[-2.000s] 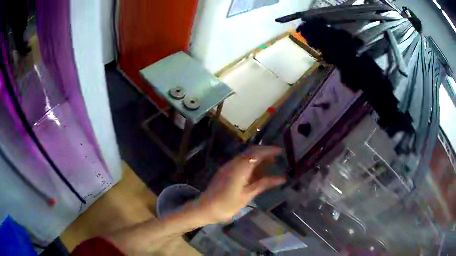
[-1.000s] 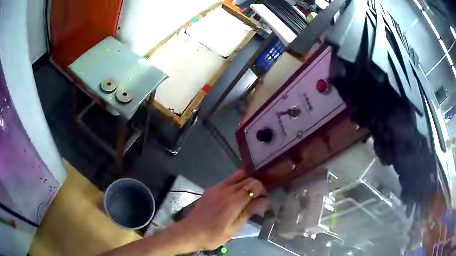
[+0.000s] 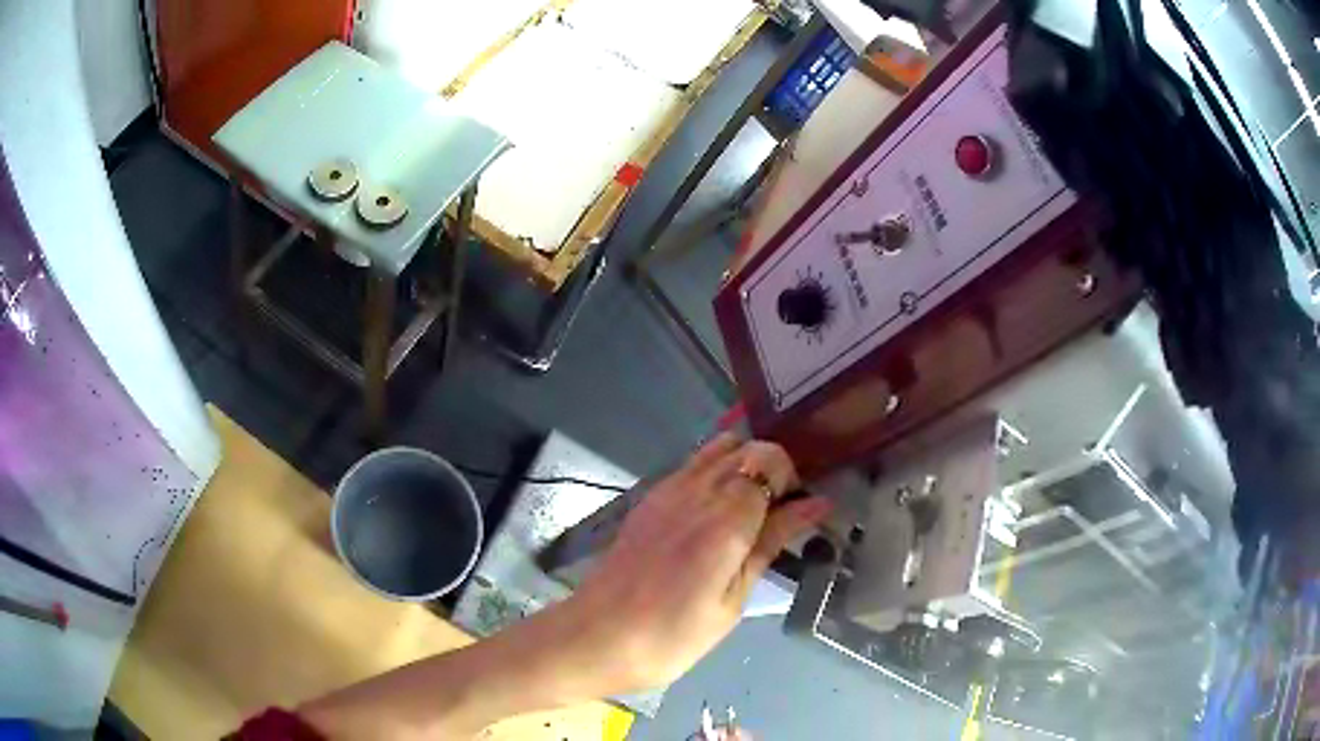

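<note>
My left hand [image 3: 695,550], bare with a ring, reaches in from the bottom left. Its fingers are bent around a dark adjusting knob at the machine's near end, just below the control panel [image 3: 854,275]; the fingers mostly hide this knob. Another black knob [image 3: 819,550] shows beside the thumb. The panel is grey in a dark red frame, with a red button and a black dial. A clear guard [image 3: 1100,536] covers the machine's front. At the bottom edge, a small skin-coloured bit with silvery tips shows, cut off; I cannot tell if it is my right hand.
Black straps [image 3: 1187,232] are heaped on the machine top at the right. A round grey bin [image 3: 407,524] stands on tan board [image 3: 246,608]. A greenish stool-table [image 3: 420,130] holds two metal discs. A wood-framed white board [image 3: 565,159] is behind it. Purple curtain [image 3: 58,362] is at left.
My left hand was open in the air and is now at the machine's end, below the panel. The view has turned toward the machine, so the panel shows larger.
</note>
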